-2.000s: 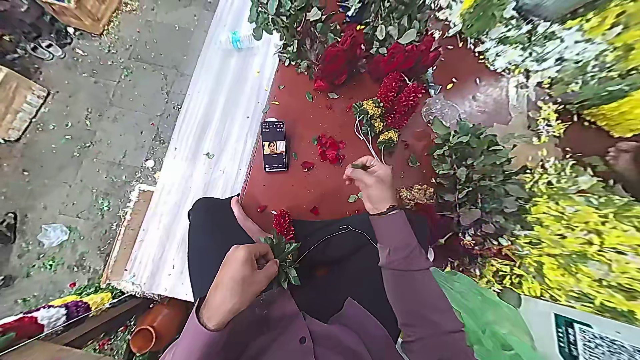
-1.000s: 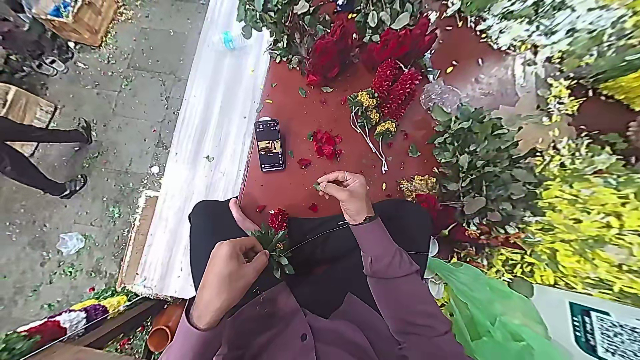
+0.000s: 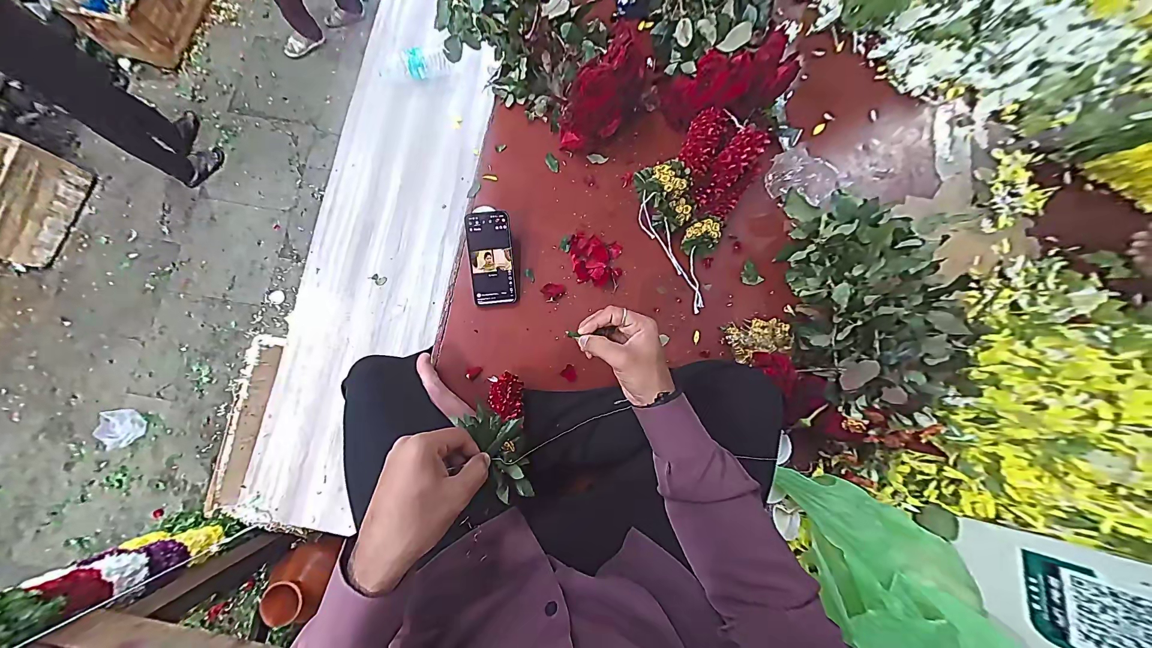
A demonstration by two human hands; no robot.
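Observation:
Over my lap, my left hand (image 3: pixel 423 499) pinches a small garland of green leaves (image 3: pixel 497 443) topped with a red flower cluster (image 3: pixel 506 396). A thin thread (image 3: pixel 576 423) runs from it across my lap toward my right wrist. Above the red surface (image 3: pixel 531 346), my right hand (image 3: pixel 625 351) holds a small green leaf or stem piece (image 3: pixel 574 335) between thumb and fingertips. Loose red petals (image 3: pixel 594 259) lie beyond that hand. Farther right are red flower strings (image 3: pixel 727 162) and small yellow flowers (image 3: pixel 670 189) with white cords (image 3: pixel 664 241). A phone (image 3: pixel 492 256) with a lit screen lies left of the petals.
A leafy heap (image 3: pixel 864 288) and yellow-green foliage (image 3: pixel 1062 396) flank my right side, with a green plastic bag (image 3: pixel 891 558) nearer. Red flower bunches (image 3: pixel 607 90) lie at the far side. A white board (image 3: pixel 360 216) borders the left; people's feet (image 3: pixel 205 165) are on the paving beyond.
A person's legs on the paving at the left have shifted, and other feet now show at the top. My left hand remains on the leafy garland; my right hand stays over the red surface.

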